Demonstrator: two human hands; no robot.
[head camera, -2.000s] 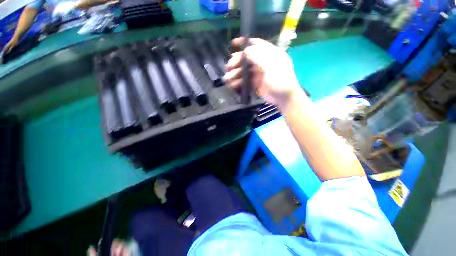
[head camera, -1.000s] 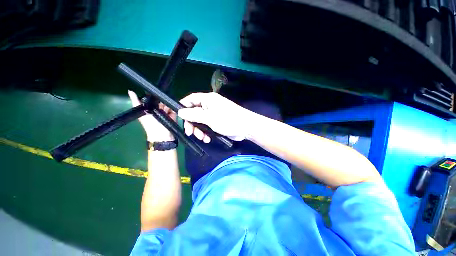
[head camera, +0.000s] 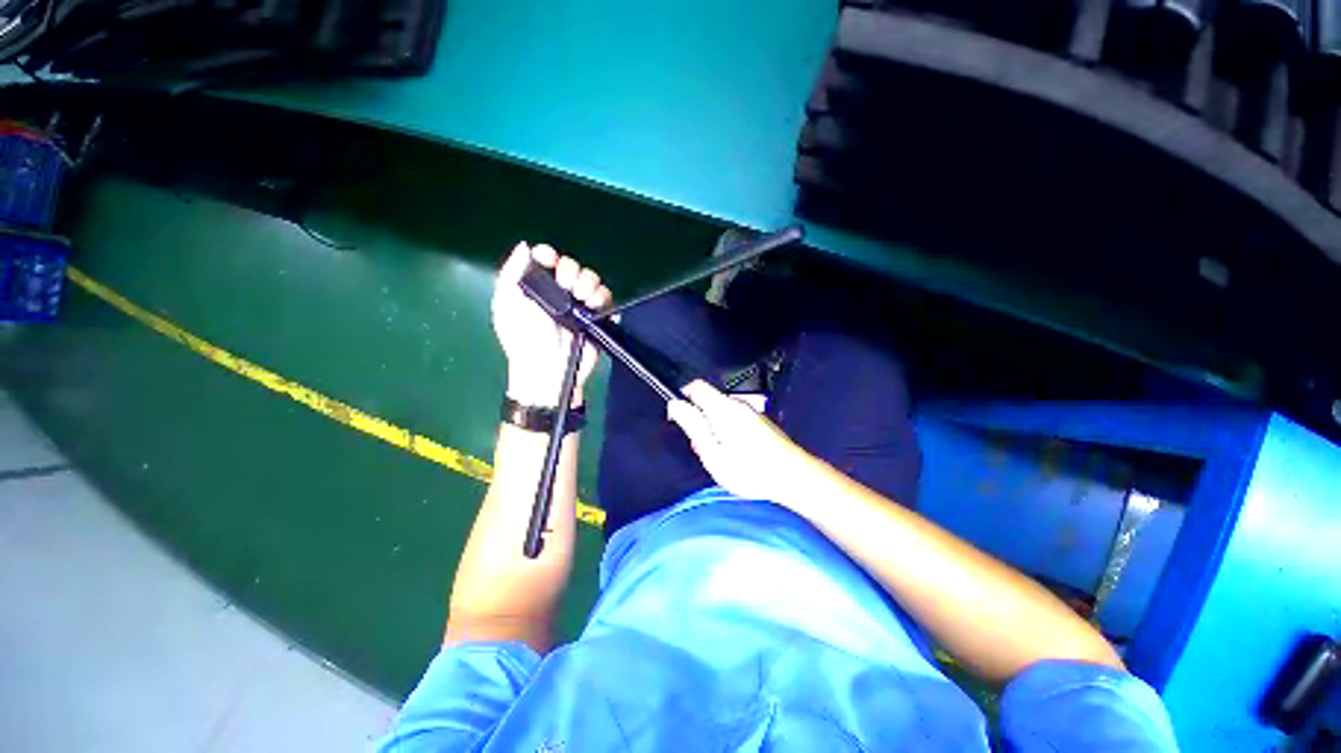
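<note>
A black tripod leg set (head camera: 691, 275) is held over my lap. One leg points up and right, and another leg hangs down along my left forearm. My left hand (head camera: 547, 316) is closed around a thick black part beside the hub. A slim black rod (head camera: 630, 355) runs from the hub down and right to my right hand (head camera: 724, 430), whose fingers grip its lower end. Whether the rod is seated in the hub cannot be told.
A stack of black slotted trays (head camera: 1015, 191) stands at the upper right on the green bench (head camera: 633, 96). More black trays (head camera: 265, 33) are at the upper left. A blue machine table (head camera: 1250, 544) is at the right. Blue crates (head camera: 30, 272) stand at the far left.
The legs have turned: they spread up-left and down-left before, and now point up-right and down. The rod, earlier held across the legs, now runs from the hub to my right hand. The camera view has shifted.
</note>
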